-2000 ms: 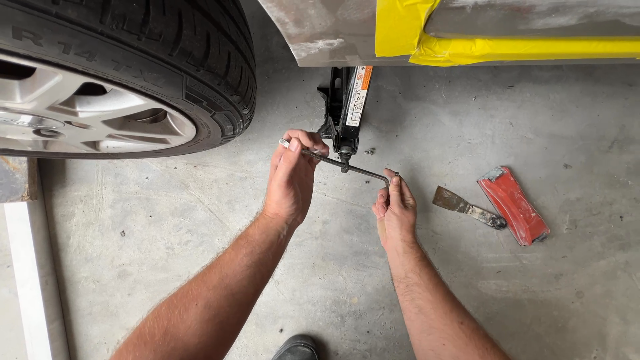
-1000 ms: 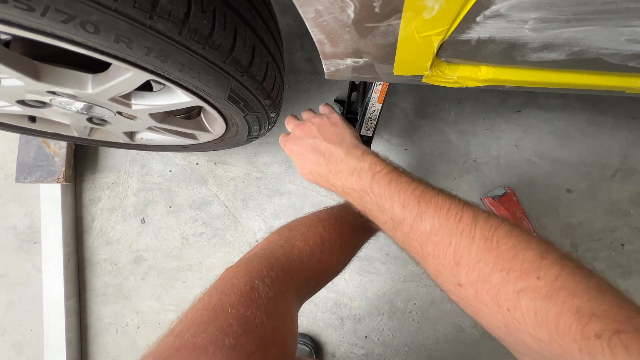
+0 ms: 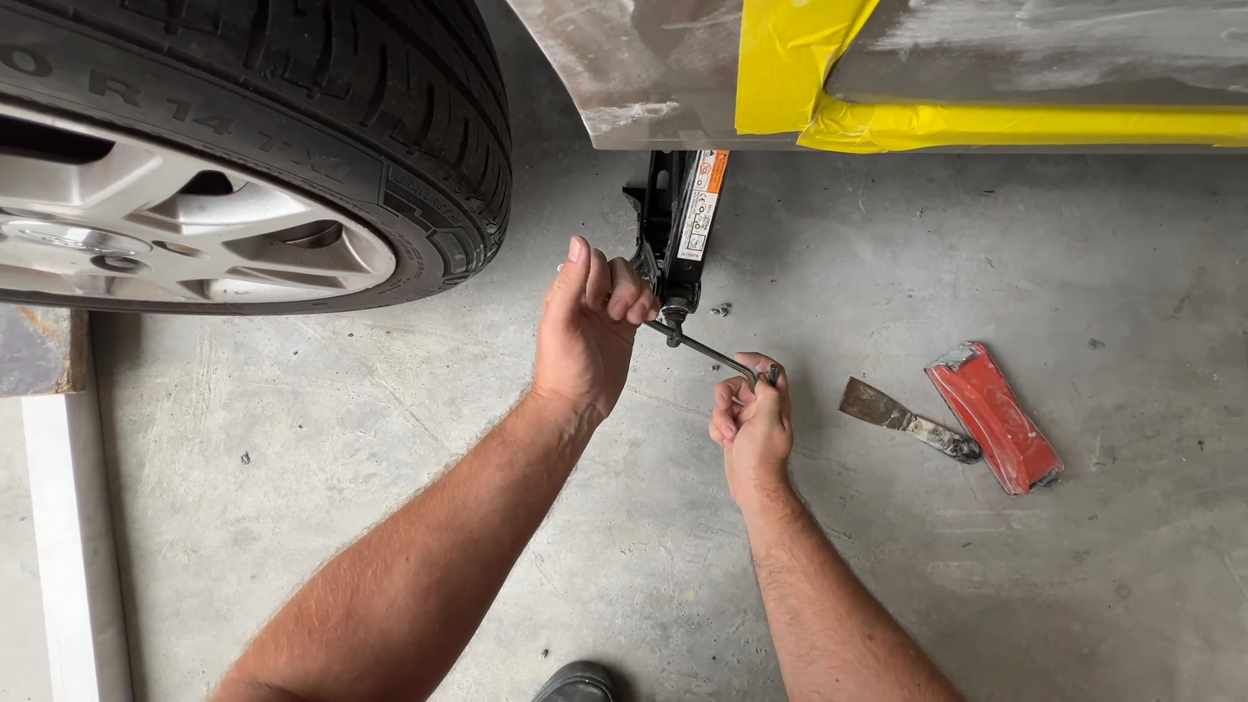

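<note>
A black scissor jack with an orange and white label stands on the concrete floor, partly beneath the car body's lower edge. Through its end eye passes a thin metal crank handle. My right hand grips the bent outer end of this handle, fingers curled round it. My left hand is at the handle's other end, close to the jack, its fingers bent and the palm partly facing the camera; that end of the rod is mostly hidden behind the fingers.
A car wheel with a black tyre fills the upper left. Above is the grey, patchy car body panel with yellow masking tape. A putty knife and a red sanding block lie at right. A white beam lies at left.
One second ago my arms were crossed near the jack; now they are apart, with a hand at each end of the handle. The putty knife, hidden then, shows again.
</note>
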